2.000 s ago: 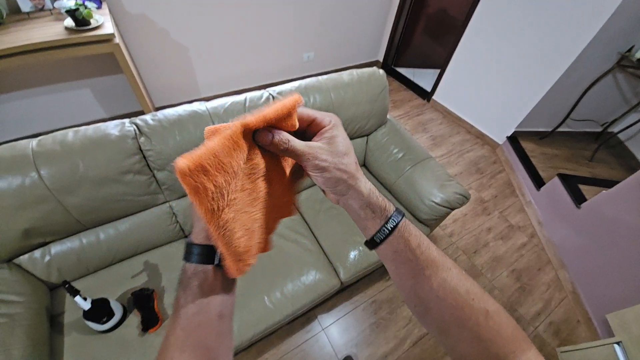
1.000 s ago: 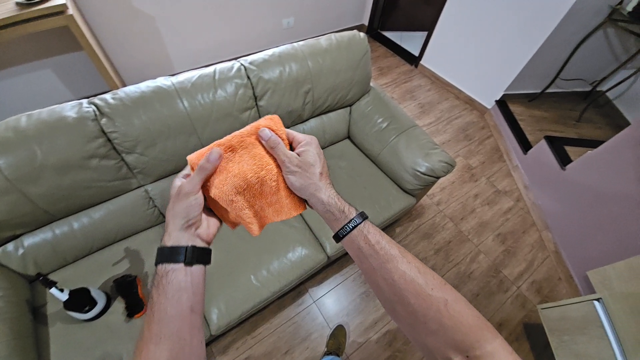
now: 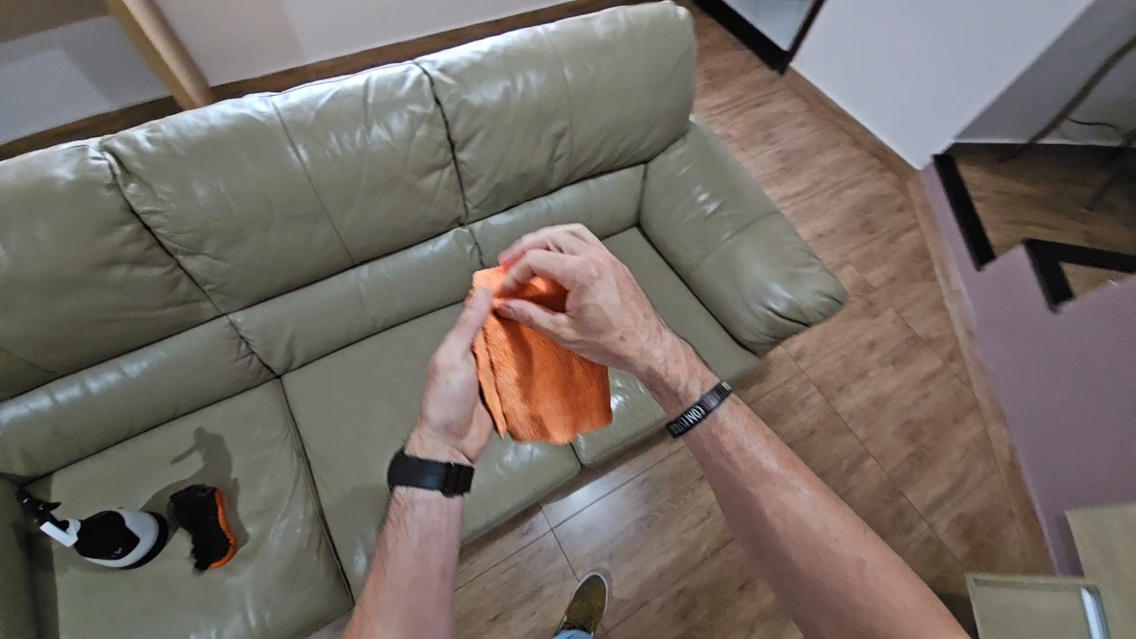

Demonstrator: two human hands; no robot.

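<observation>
An orange microfiber cloth (image 3: 555, 382), folded smaller, is held between both hands above the seat of a green leather sofa (image 3: 355, 186). My left hand (image 3: 454, 377) grips its left edge, thumb up along the side. My right hand (image 3: 581, 288) pinches the upper edge between thumb and fingers; some fingertips are hidden by the cloth and hand. On the left seat cushion stands a white and black spray bottle (image 3: 115, 537). Beside it lies a brush with black bristles and an orange edge (image 3: 204, 527).
The sofa's right armrest (image 3: 754, 240) borders the wood-look floor (image 3: 825, 399). At the right are steps with dark edging (image 3: 1056, 266) and a lilac side wall. A light cabinet (image 3: 1034, 603) stands at the lower right; a shoe (image 3: 586, 603) shows at the bottom.
The cloth was spread wider between the hands one second ago and is now folded narrower. My right hand has come over its upper edge, near my left thumb. The view has moved down toward the sofa.
</observation>
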